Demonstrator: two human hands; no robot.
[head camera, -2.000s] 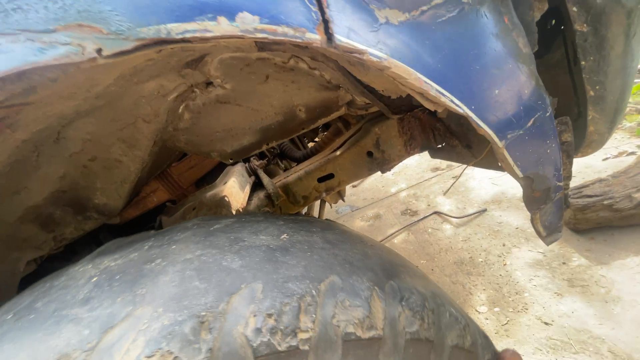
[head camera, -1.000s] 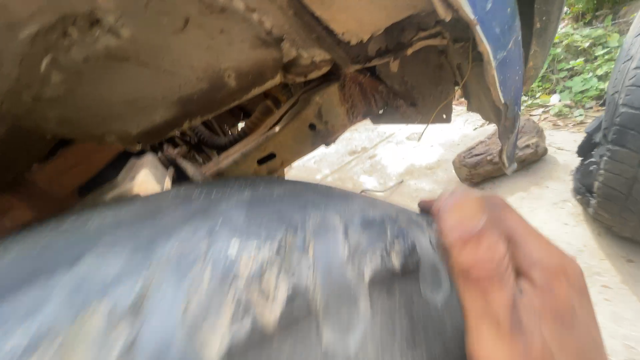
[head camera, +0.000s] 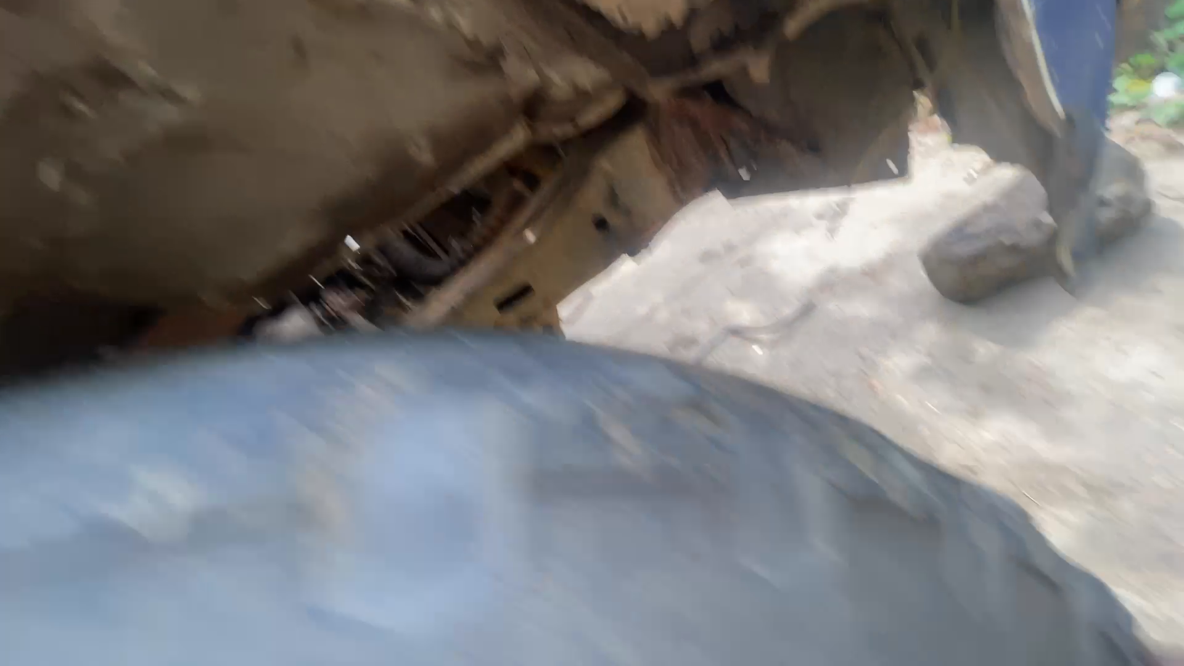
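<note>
Neither of my hands can be made out in the head view. A worn rubber tire (head camera: 555, 499), blurred, fills the lower part of the picture. Above it arches the dirt-coated wheel well (head camera: 240, 139) of a vehicle. A metal frame rail (head camera: 592, 222) with slots and holes runs up to the right behind the tire. At the upper right hangs the lower end of a blue fender (head camera: 1073, 65).
A log or rock (head camera: 990, 236) lies on the pale ground (head camera: 1091, 398) beneath the fender's end. A thin bent rod or wire (head camera: 758, 328) lies beyond the tire. Green plants (head camera: 1147, 83) show at the upper right.
A hand, seen on the right side of the tire one second ago, is out of view. The view sits closer to the tire and wheel well than two seconds ago.
</note>
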